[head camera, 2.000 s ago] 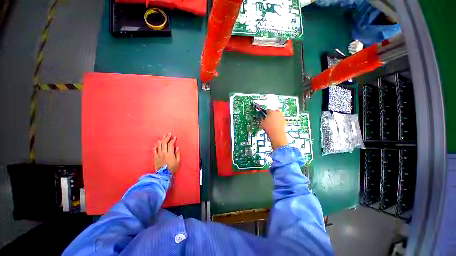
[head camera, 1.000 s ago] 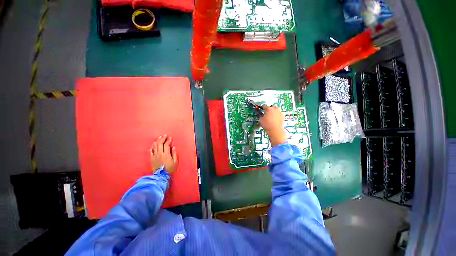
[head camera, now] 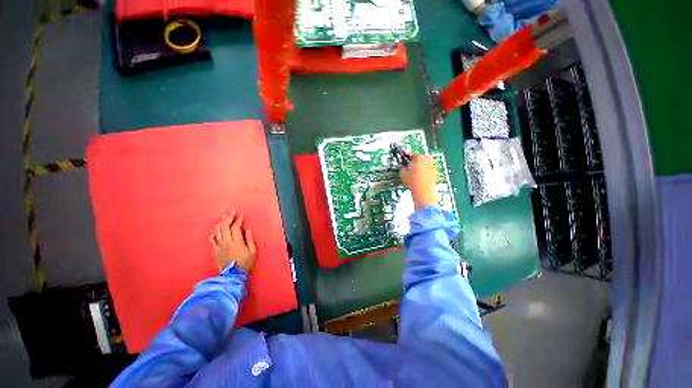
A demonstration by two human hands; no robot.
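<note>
A green circuit board (head camera: 349, 220) lies solder side up on a red foam pad (head camera: 312, 204) on the green belt, right of centre. My right hand (head camera: 419, 176) is over the board's upper right part, closed on small dark cutters (head camera: 399, 154) whose tips point at the board's upper area. Whether the tips touch the board cannot be told. My left hand (head camera: 233, 241) rests palm down on the large red mat (head camera: 174, 212), fingers slightly apart, holding nothing.
A second board (head camera: 357, 21) lies on red foam at the top. A yellow tape roll (head camera: 183, 35) sits in a black tray (head camera: 152, 54). Red-wrapped bars (head camera: 274, 68) stand beside the belt. A clear bag (head camera: 497, 170) and small-parts tray (head camera: 489, 117) are right. Another person's sleeve (head camera: 504, 20) shows top right.
The whole view has shifted, so the bench sits further left. The cutters have moved from the board's upper left area towards its upper right. My left hand stays on the mat.
</note>
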